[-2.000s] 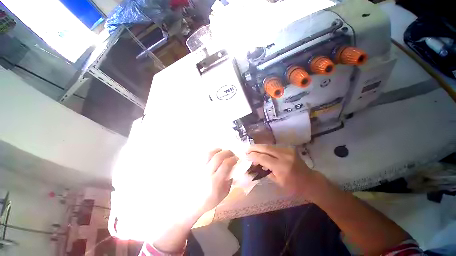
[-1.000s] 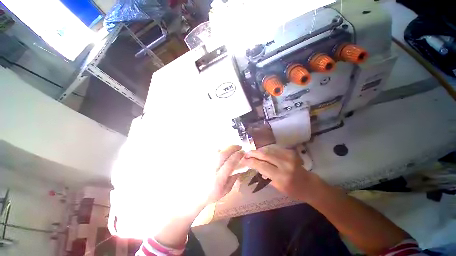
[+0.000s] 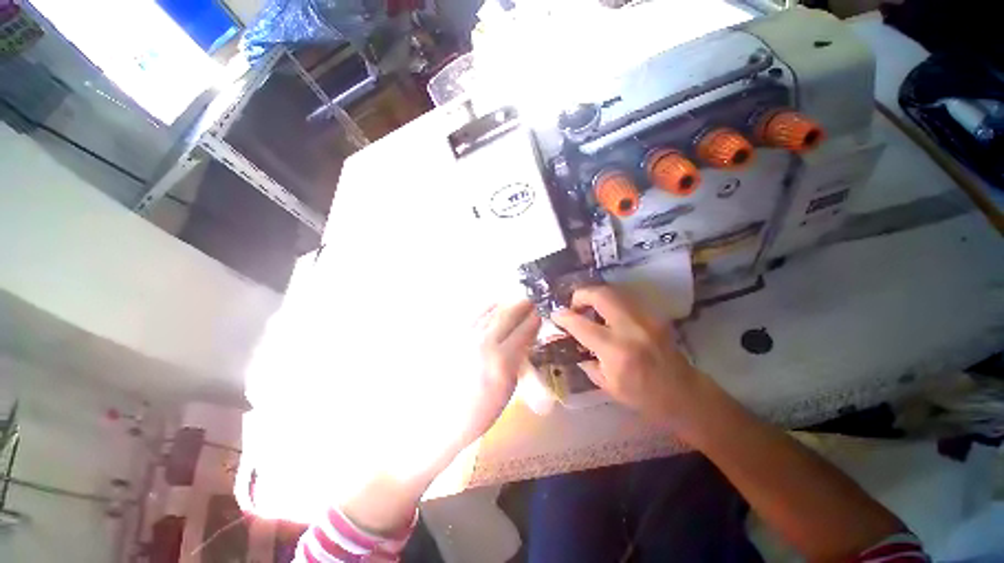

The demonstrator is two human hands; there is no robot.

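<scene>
The overlock machine (image 3: 727,209) stands in front of me with its orange knobs. Both hands are at its presser foot area (image 3: 542,286). My left hand (image 3: 504,357) is just left of the foot, its fingers bent together on a pale fabric piece (image 3: 536,390) that is largely washed out by glare. My right hand (image 3: 628,346) is right beside it, thumb and fingertips at the cloth edge close to the foot. The dark thread snips (image 3: 559,352) lie under the right fingers, partly hidden by them. The cloth's outline on the left is lost in the light.
The white machine table (image 3: 881,341) spreads around, with a printed scale along its front edge. White cloth (image 3: 473,526) hangs near my lap, and more cloth (image 3: 903,473) lies at the right. Metal shelving (image 3: 237,154) stands at the back left.
Both hands have moved slightly forward, closer to the presser foot. The snips' blades, which pointed out toward me a second ago, now lie across under the right fingers. The view has shifted slightly.
</scene>
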